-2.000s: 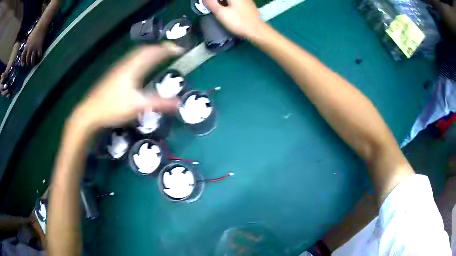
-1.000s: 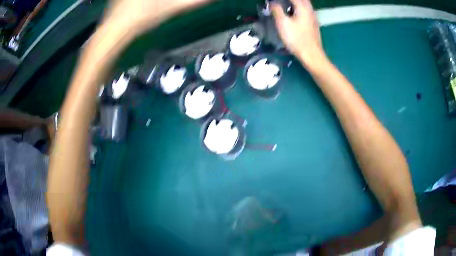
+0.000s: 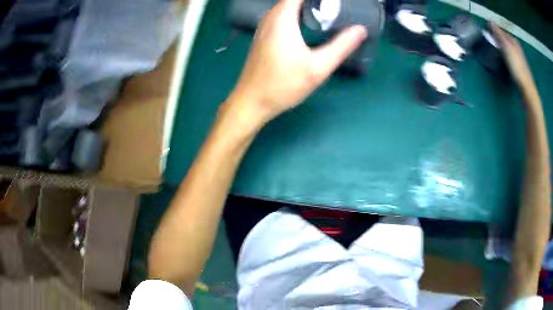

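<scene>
My left hand (image 3: pixel 285 63) is at the top centre, thumb and fingers spread around a dark fan-motor unit (image 3: pixel 327 13) with white blades. The thumb lies over dark grey parts; the other fingertips are cut off or hidden, so a firm grip is unclear. My right hand (image 3: pixel 511 51), blurred at the upper right, is beside another dark fan-motor unit (image 3: pixel 489 51); whether it holds it is unclear. More fan-motor units stand between the hands, one nearest me (image 3: pixel 439 79) with a thin lead. A dark grey part (image 3: pixel 248 12) lies left of my left hand.
A carton (image 3: pixel 142 115) at left holds dark grey housings (image 3: pixel 88 149) under a translucent liner bag (image 3: pixel 118 42). A divided carton (image 3: pixel 109 236) with small shiny parts is at lower left. The green bench (image 3: pixel 339 145) has a pale edge strip at left. My lap is below.
The view has swung left and down, bringing the cartons and my lap in. The fan-motor units now appear at upper right. My left hand is now around a unit; my right hand is at the right.
</scene>
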